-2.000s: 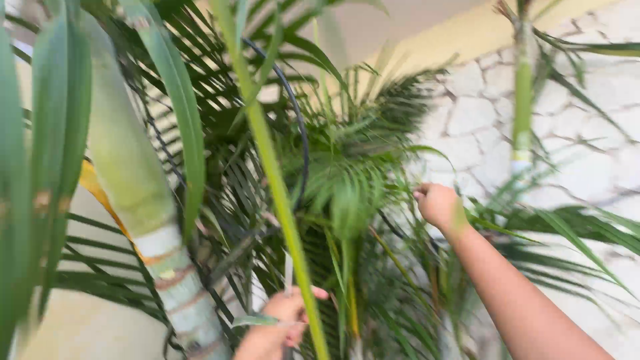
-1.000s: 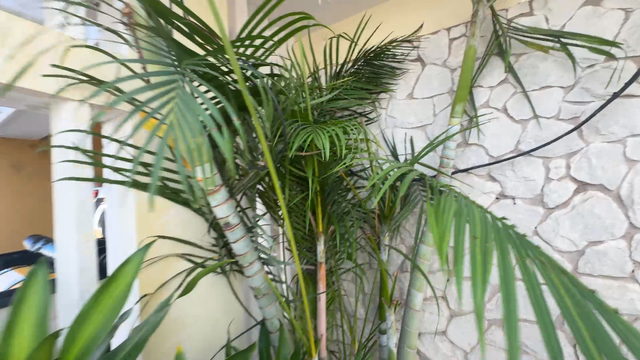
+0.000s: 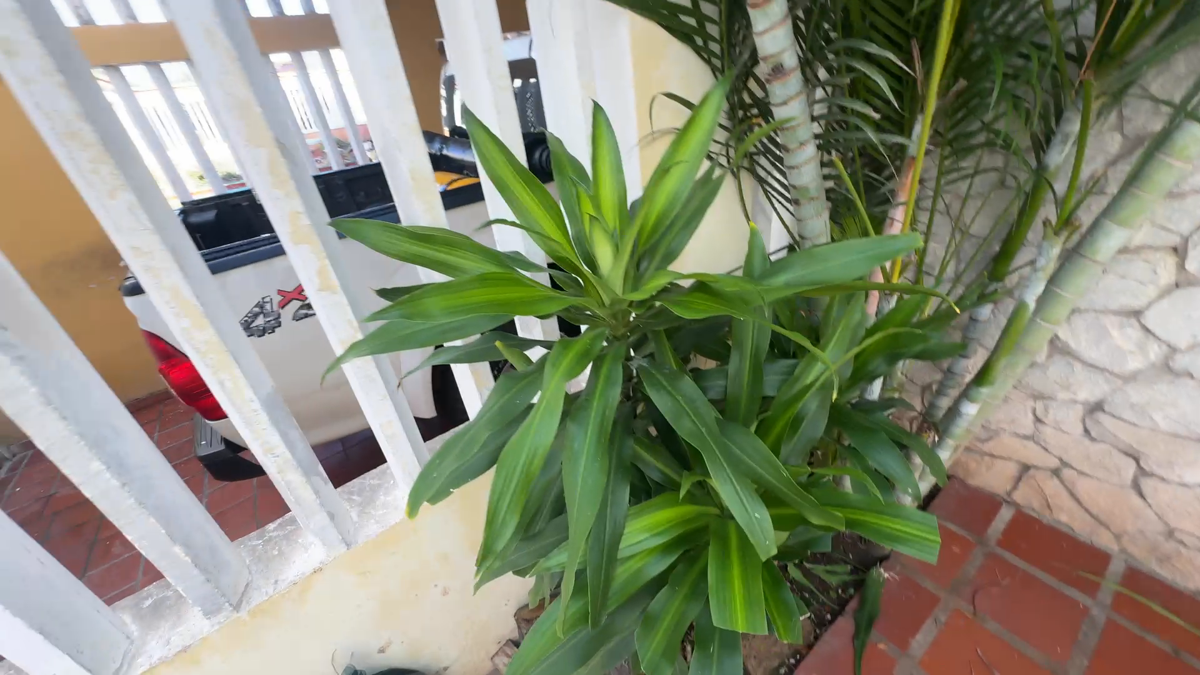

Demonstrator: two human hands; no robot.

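Neither my left hand nor my right hand is in view now. A leafy dracaena plant [image 3: 609, 309] with green, lighter-striped leaves fills the middle of the head view. Behind it on the right rise ringed palm stems [image 3: 797, 141], with dark green palm fronds [image 3: 862, 84] around them. A thicker palm stem [image 3: 1078, 272] leans to the right in front of the stone wall.
White slatted fence [image 3: 291, 234] on a low cream wall [image 3: 375, 600] at left; behind it, a white pickup truck [image 3: 337, 375]. At right are a stone-clad wall [image 3: 1116, 403] and red floor tiles [image 3: 994, 600]. A detached-looking leaf [image 3: 868, 609] hangs at the bed's edge.
Two seconds ago both hands were among the palm fronds; they have left the view. The view has swung down and left, from the palms to the dracaena and the fence.
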